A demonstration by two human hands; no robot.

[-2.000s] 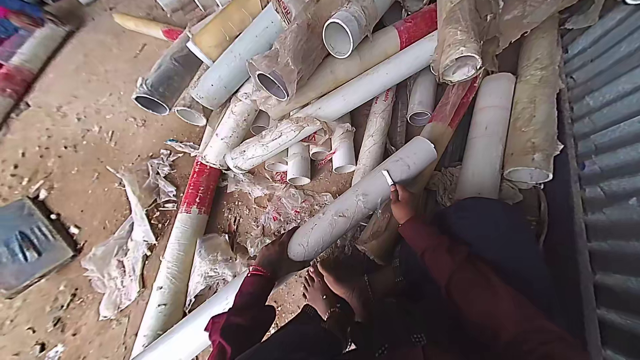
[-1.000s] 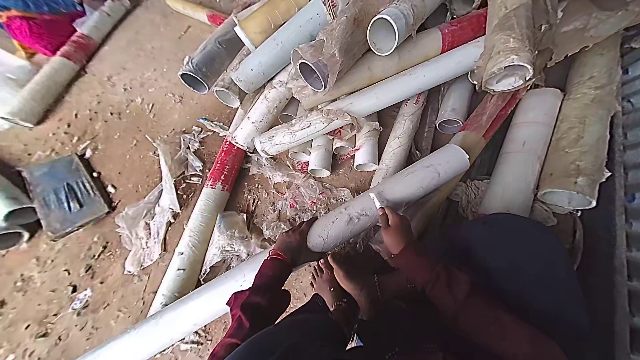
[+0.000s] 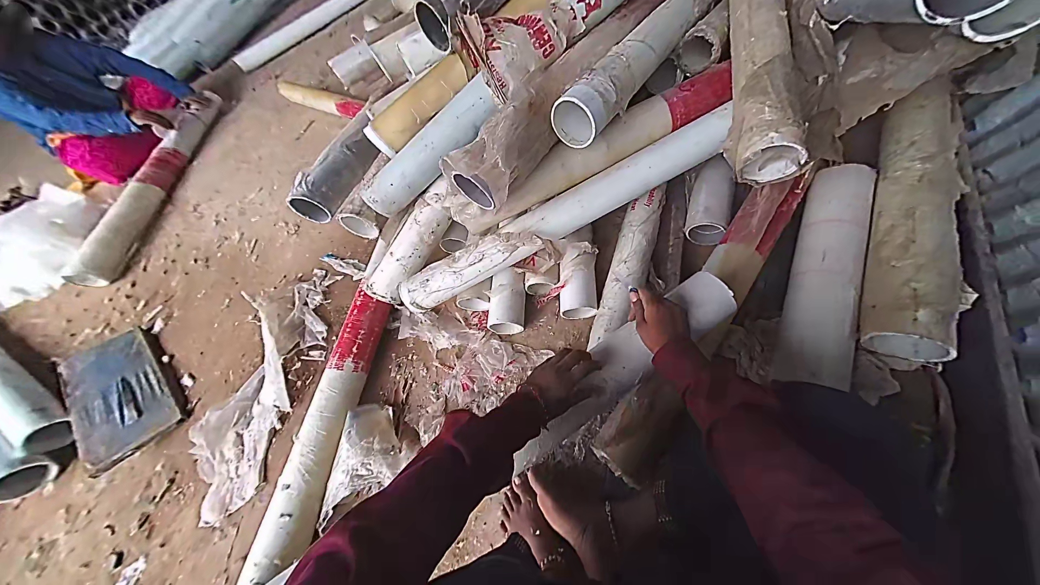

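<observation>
A white plastic pipe [image 3: 626, 357] lies slantwise in front of me, its upper right end near other pipes and its lower end above my bare feet [image 3: 544, 512]. My left hand [image 3: 561, 382] grips its left side with the fingers spread over the surface. Higher up, my right hand [image 3: 656, 319] is curled at the pipe's upper part, with a small dark-blue tip showing at the fingers; what it holds is mostly hidden. Beneath the white pipe, a brownish wrapped pipe [image 3: 638, 426] is partly visible.
Plastic pipes, many in torn film, are heaped ahead; a long red-banded pipe [image 3: 313, 439] lies to the left. Torn plastic film [image 3: 244, 439] and a dark flat container [image 3: 122, 394] lie on the dirt floor. A person [image 3: 97, 106] sits upper left by another pipe. Corrugated metal [image 3: 1003, 211] borders the right.
My left hand has moved from the pipe's lower end farther up along it, closer to my right hand. The small white piece seen at my right fingers earlier is no longer plain. The view has shifted.
</observation>
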